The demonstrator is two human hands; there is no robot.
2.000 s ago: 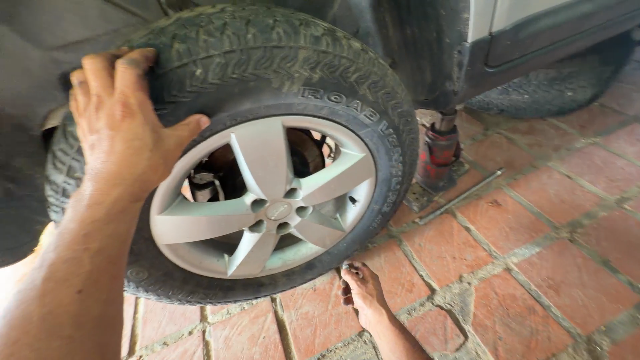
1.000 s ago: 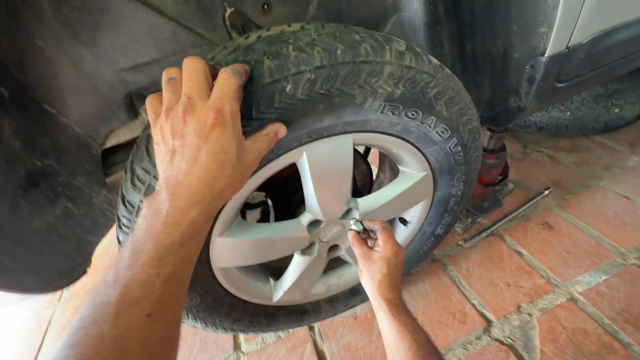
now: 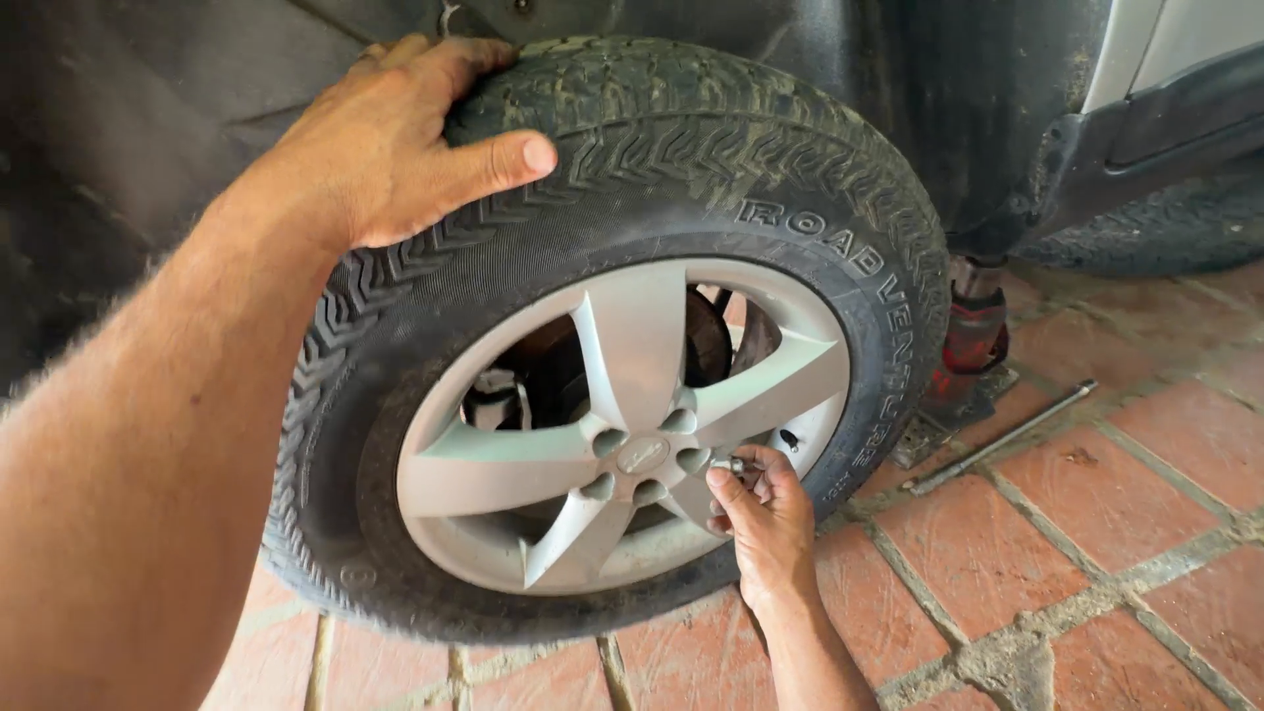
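Observation:
My left hand [image 3: 425,148] lies over the upper left tread of a black off-road tire [image 3: 632,188], its thumb pointing right and its fingers partly hidden behind the tire's top. The tire is on a silver five-spoke alloy wheel [image 3: 642,336] with a round center cap [image 3: 643,455] and several lug holes around it. Between the thumb and fingers of my right hand [image 3: 760,504] is a small metal lug nut [image 3: 733,466], held just right of the right-hand lug hole [image 3: 693,459]. Brake parts [image 3: 499,400] show behind the spokes.
Right of the tire, a red jack [image 3: 968,346] stands under the vehicle's body. A metal rod [image 3: 1002,437] lies on the red brick floor [image 3: 987,553] beside it. The dark wheel-arch liner [image 3: 197,118] surrounds the tire above and left. Another tire [image 3: 1175,232] shows farther back.
My right hand has risen from below the tire's lower edge to the lug holes near the wheel's center. My left hand stays on the upper left tread. The view has moved closer.

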